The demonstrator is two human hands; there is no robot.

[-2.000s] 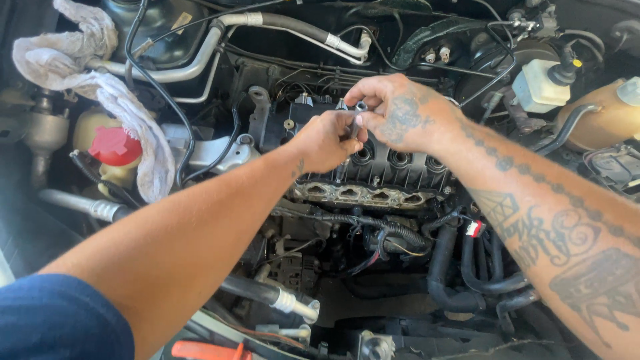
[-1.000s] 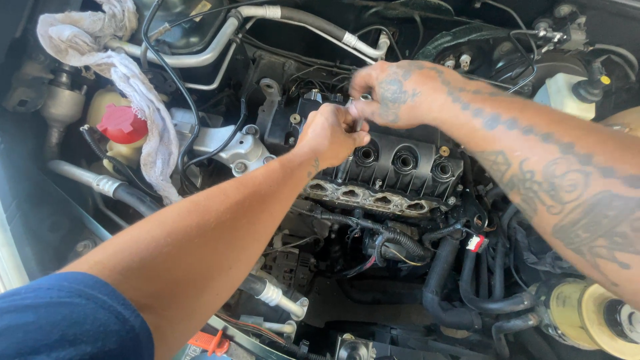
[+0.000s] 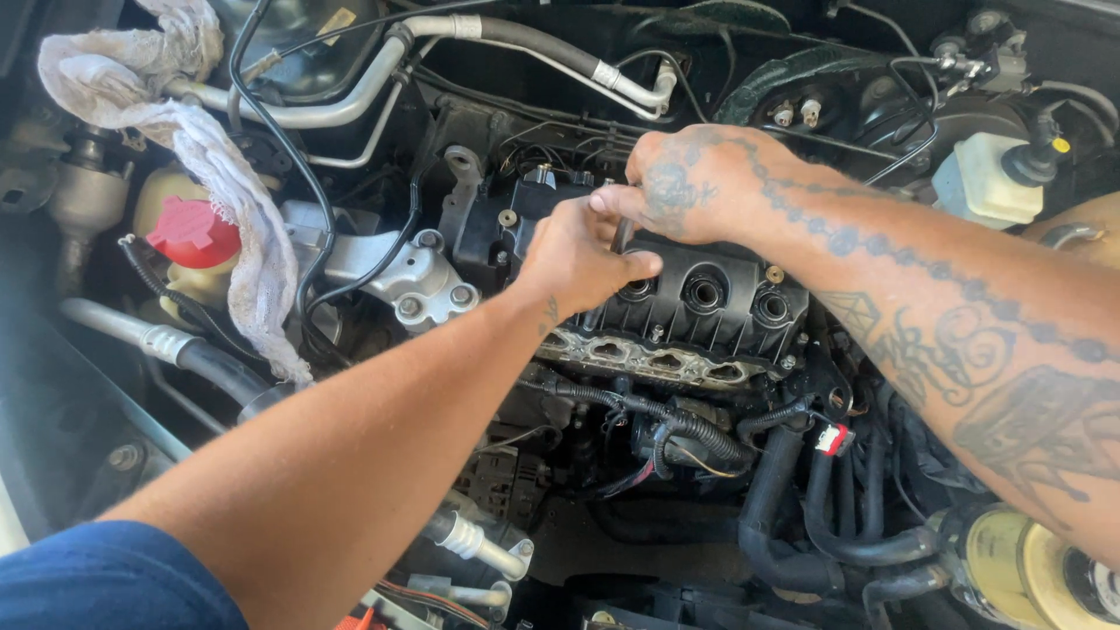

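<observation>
My two hands meet over the black engine valve cover (image 3: 744, 284), left of its centre. My left hand (image 3: 582, 254) has its fingers curled around a slim metal tool (image 3: 622, 234), probably a wrench or ratchet part; the thumb lies beside a round spark plug well. Just above and to the right, my right hand (image 3: 691, 188) is bent over the tool's upper end, its thumb against my left fingers. What its other fingers hold is hidden. Below the cover run the open ports of the cylinder head (image 3: 669, 360), with gasket residue on the face.
A dirty white rag (image 3: 210, 157) hangs past a red reservoir cap (image 3: 194, 232) at left. A metal engine mount (image 3: 411, 280) stands beside the cover. Below are a wiring harness (image 3: 700, 429) and black hoses (image 3: 770, 499). A brake fluid reservoir (image 3: 989, 179) is at upper right.
My right hand was pinching at the tool's top two seconds ago and is now turned over, with its back upward. My left hand stays over the same part of the cover.
</observation>
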